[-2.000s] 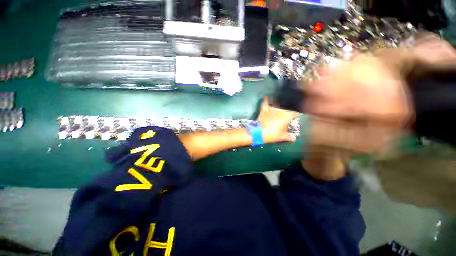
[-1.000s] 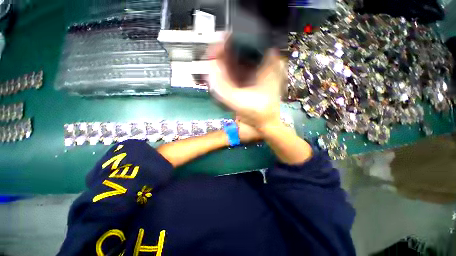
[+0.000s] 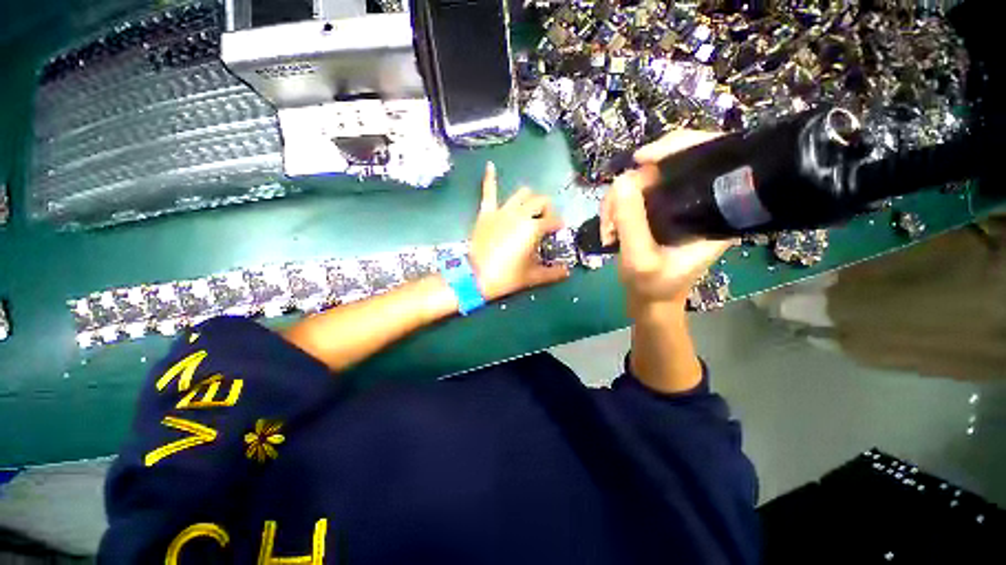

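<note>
A row of circuit boards runs across the green mat in front of me. My left hand, with a blue wristband, is at the row's right end. Its thumb and a finger grip the sides of a circuit board, and its index finger points away. My right hand is closed around a black electric screwdriver with a pale label. The screwdriver lies nearly level, its narrow end pointing left, close beside that board. Its tip and any screw cannot be made out.
A white-silver screw feeder stands behind the row, a dark box beside it. Stacked clear trays lie at the far left. A large heap of modules fills the back right, with loose modules near the bench edge.
My right hand and the screwdriver have moved from in front of the feeder down and right to the row's right end. The view has shifted, and my left hand is now uncovered.
</note>
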